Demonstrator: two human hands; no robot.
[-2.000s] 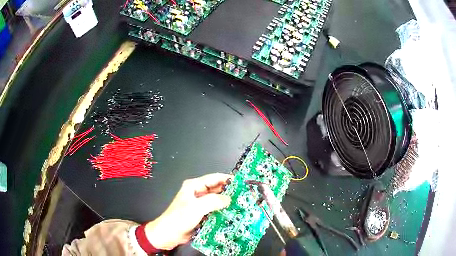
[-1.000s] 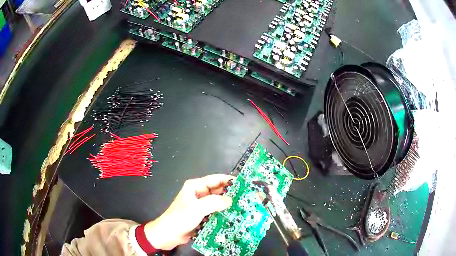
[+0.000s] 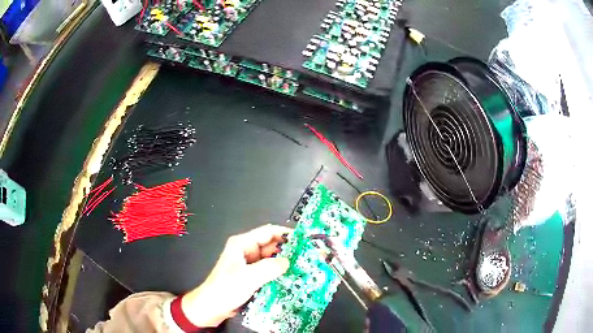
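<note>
A green circuit board is held tilted, solder side up, at the bottom middle. My left hand grips its left edge, thumb on top and fingers at the side. A soldering iron reaches in from the lower right, its tip over the middle of the board. Its dark handle is cut off at the bottom edge. My right hand does not show. A pile of red wires lies on the left with a pile of black wires above it.
Stacked boards stand at the far side. A round fan stands right, plastic bags beyond it. Cutters and a solder dish lie lower right. A yellow ring and loose red wires lie beyond the board.
The view has shifted, so the fan, stacked boards and held board appear further left. My left hand keeps its grip. The iron's tip has moved slightly over the board.
</note>
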